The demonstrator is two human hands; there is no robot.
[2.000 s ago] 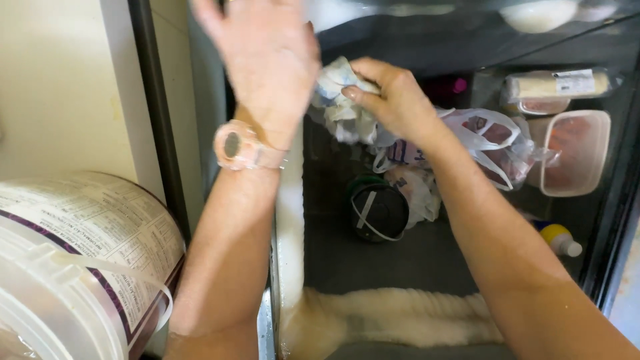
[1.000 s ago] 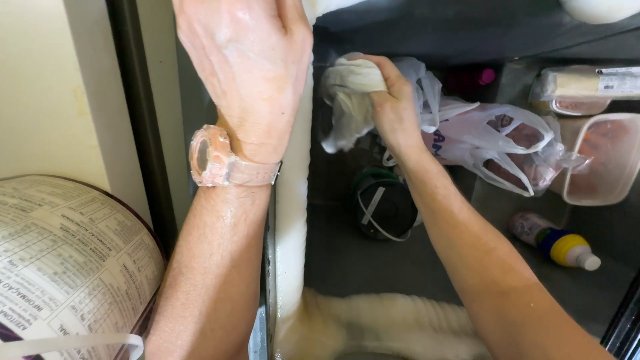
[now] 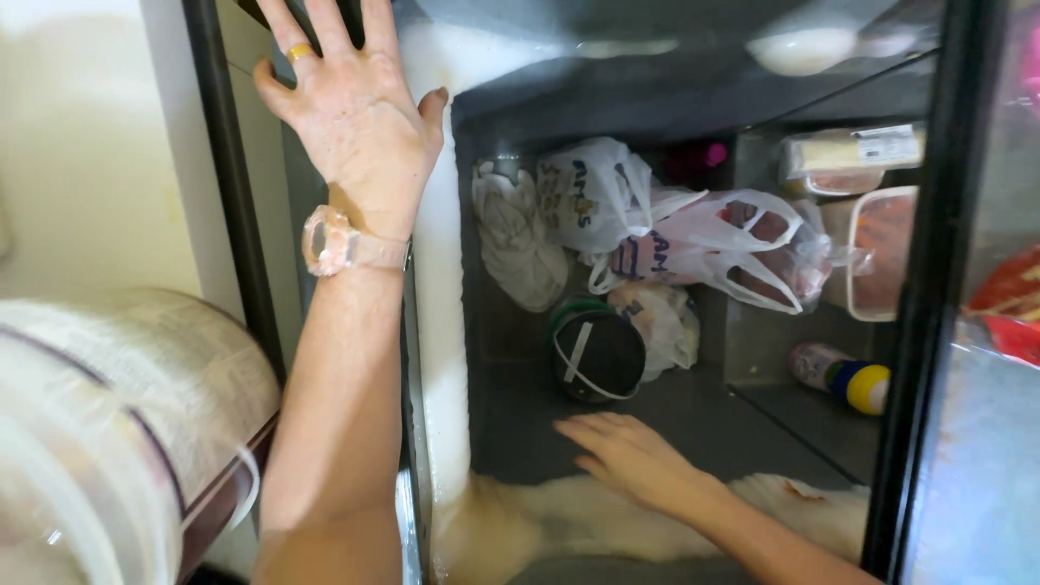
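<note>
My left hand [image 3: 353,118], a watch on its wrist and a ring on one finger, is spread over the freezer's frosted side rim [image 3: 443,349] and holds nothing. Inside the chest freezer, my right hand [image 3: 638,463] reaches low with its fingers extended and nothing in them. Just beyond it stands a dark bucket [image 3: 601,353] with a thin handle. A whitish bundle [image 3: 520,236] lies in the far left corner, beside a printed white plastic bag [image 3: 589,195]. Another plastic bag [image 3: 707,244] with reddish contents lies to its right, and a smaller bag [image 3: 658,325] touches the bucket.
At the right are a plastic tub [image 3: 881,252] with reddish contents, a wrapped package [image 3: 857,154] and a bottle with a yellow-and-blue top [image 3: 849,382]. A black frame [image 3: 910,325] borders the opening. Outside, a large labelled bucket [image 3: 146,390] stands at the lower left. Thick frost [image 3: 585,520] lines the near wall.
My right hand has let go of the whitish bundle, which now lies in the far left corner, and has moved back toward the near wall. My left hand's fingers are now spread.
</note>
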